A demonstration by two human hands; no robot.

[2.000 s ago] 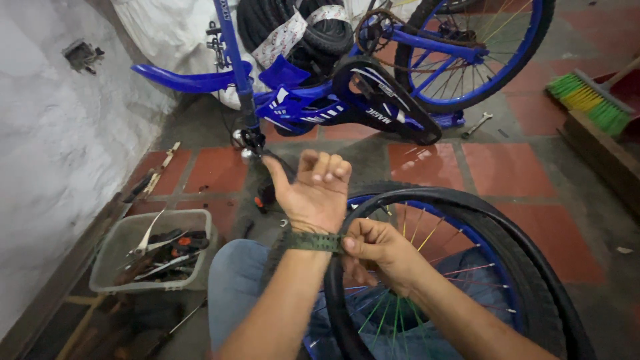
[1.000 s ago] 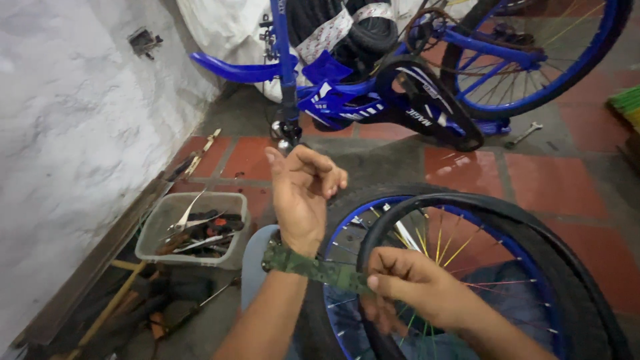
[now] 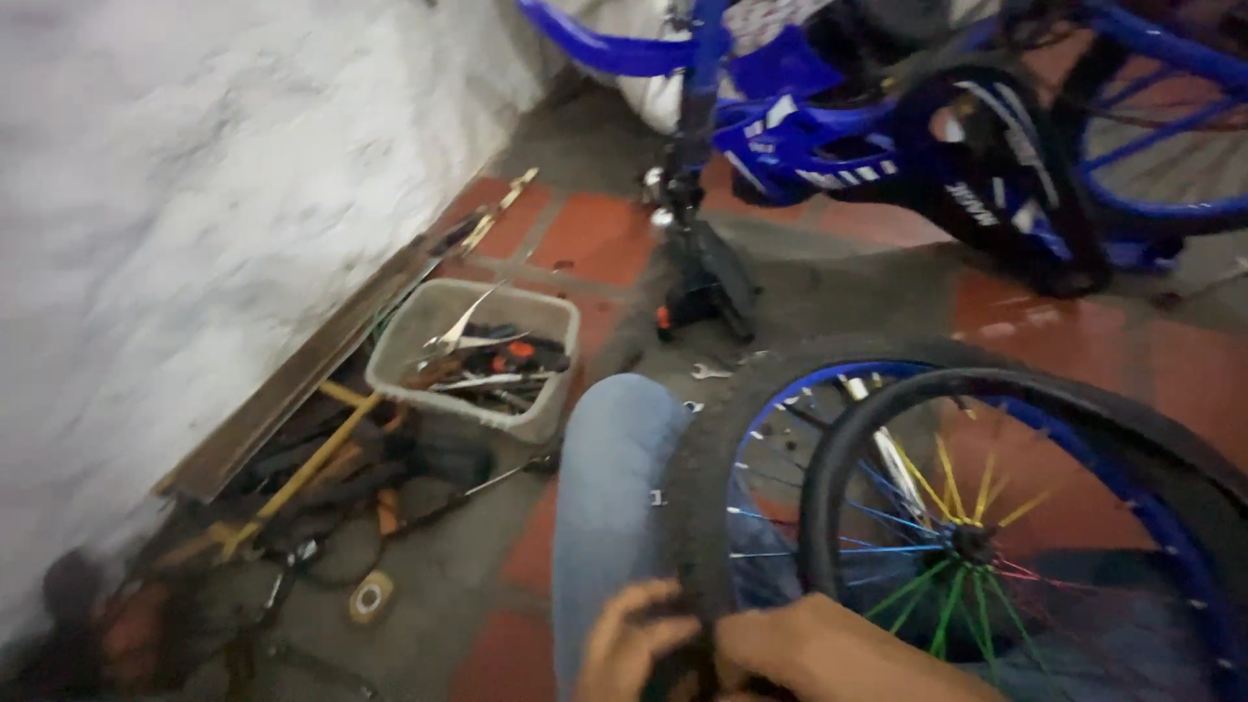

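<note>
At the bottom edge of the head view, my left hand (image 3: 634,639) and my right hand (image 3: 809,639) are close together beside the wheel's tire; both are blurred and partly cut off. A dark thing lies between them, too unclear to name, so what each holds cannot be told. The bicycle wheel has a blue rim (image 3: 829,375), multicoloured spokes and a black knobby tire (image 3: 707,468). A black inner tube (image 3: 829,468) lies over it. My jeans-clad knee (image 3: 619,458) is left of the tire.
A clear plastic box (image 3: 570,361) of tools stands left, near the white wall (image 3: 195,195). Around it lie a wooden plank (image 3: 312,370), a yellow rod (image 3: 312,468) and a tape roll (image 3: 370,597). An open-end wrench (image 3: 712,370) lies by the tire. A blue bicycle frame (image 3: 809,156) is behind.
My hands have dropped from above the wheel to the bottom edge. The camouflage-patterned band seen at my left wrist before is no longer visible there. The view has swung left.
</note>
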